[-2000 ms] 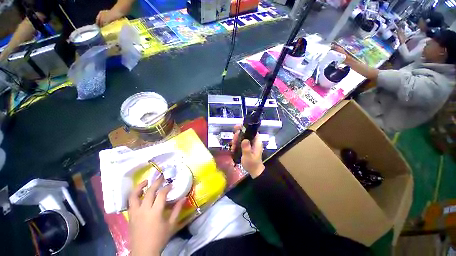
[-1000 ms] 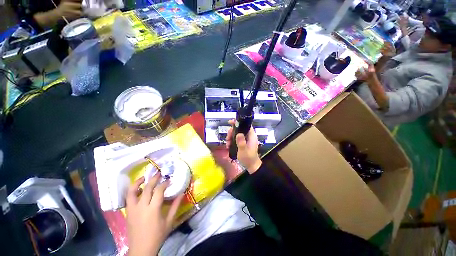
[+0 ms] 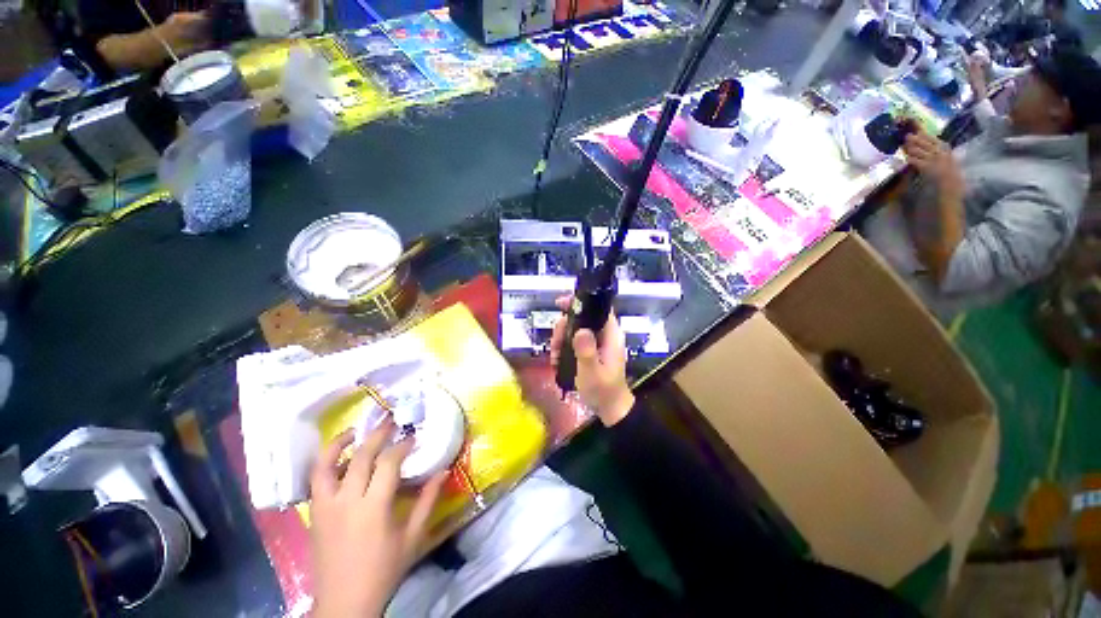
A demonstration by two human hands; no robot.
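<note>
The white bracket housing (image 3: 278,417) lies on the yellow work pad (image 3: 501,404), with the white round base (image 3: 441,437) joined to it. Orange and red lead wires (image 3: 464,476) show at the base's lower right. My left hand (image 3: 362,489) rests on the round base, fingertips near its dark centre; the hand hides part of it. My right hand (image 3: 598,368) is closed around the black electric screwdriver (image 3: 589,316), held upright in front of the two silver-white screw feeders (image 3: 540,268), its tip off the base.
An open tin (image 3: 345,260) stands behind the pad. A part-finished unit (image 3: 127,519) is at the left. An open cardboard box (image 3: 773,435) with shiny black parts is at the right. A person in grey sleeves (image 3: 1008,199) works beyond the printed sheets, and another's arm is at top left.
The screwdriver and my right hand have shifted slightly down and left from two seconds ago. My left hand stays on the base. The neighbour's hands have moved a white unit away to the right.
</note>
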